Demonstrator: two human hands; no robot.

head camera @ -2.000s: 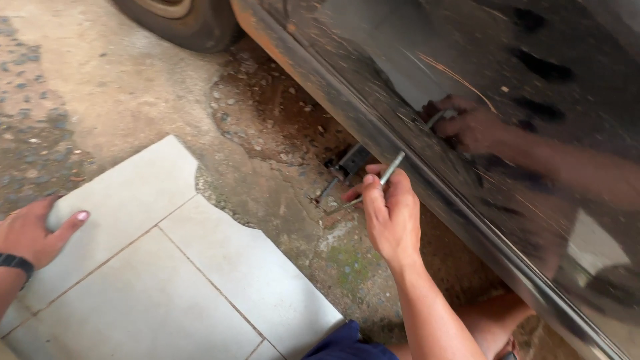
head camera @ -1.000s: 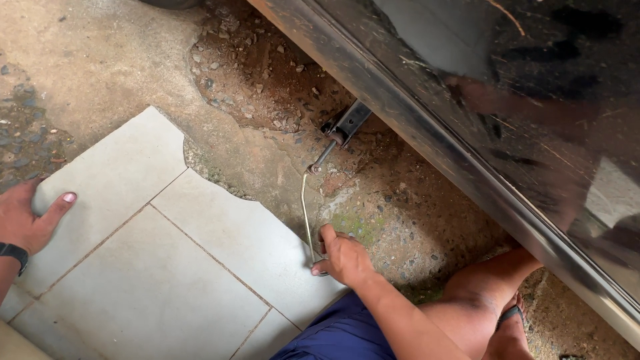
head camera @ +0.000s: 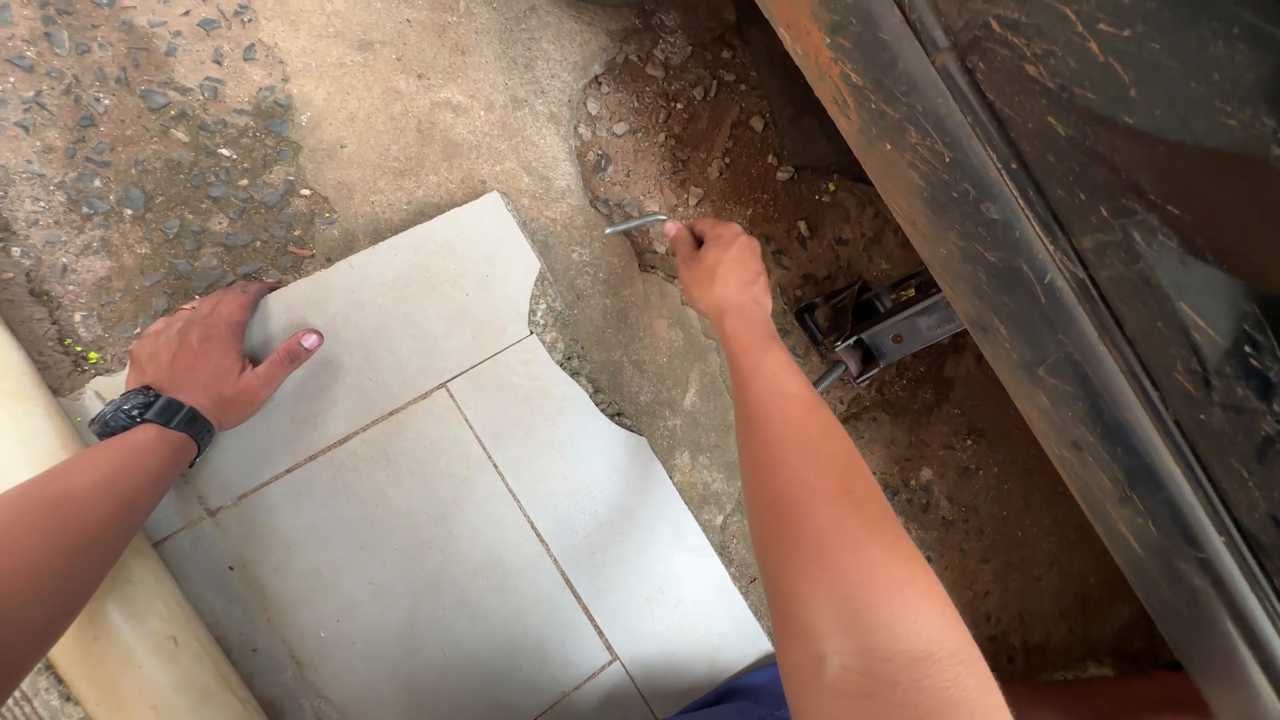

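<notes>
My right hand (head camera: 722,265) is closed around a thin metal crank handle (head camera: 636,224), whose bent end sticks out to the left of the fingers. Below and right of that hand, a scissor jack (head camera: 890,325) lies partly beneath the dark car's sill (head camera: 1010,290); its threaded screw (head camera: 830,376) points toward my forearm, which hides where the handle's other end is. My left hand (head camera: 205,345), with a black watch on the wrist, rests flat with spread fingers on the upper left edge of the white floor tiles (head camera: 400,540).
A cream-coloured rounded pipe or post (head camera: 130,620) runs along the lower left. Rough concrete (head camera: 430,110) borders the tiles' broken edge. Loose gravel and dirt (head camera: 690,120) lie near the car, with more stones (head camera: 150,150) at the upper left.
My right hand has moved with the crank handle from beside the tile edge up to the far side of the jack's screw. My left hand stays on the tiles. The view has shifted closer.
</notes>
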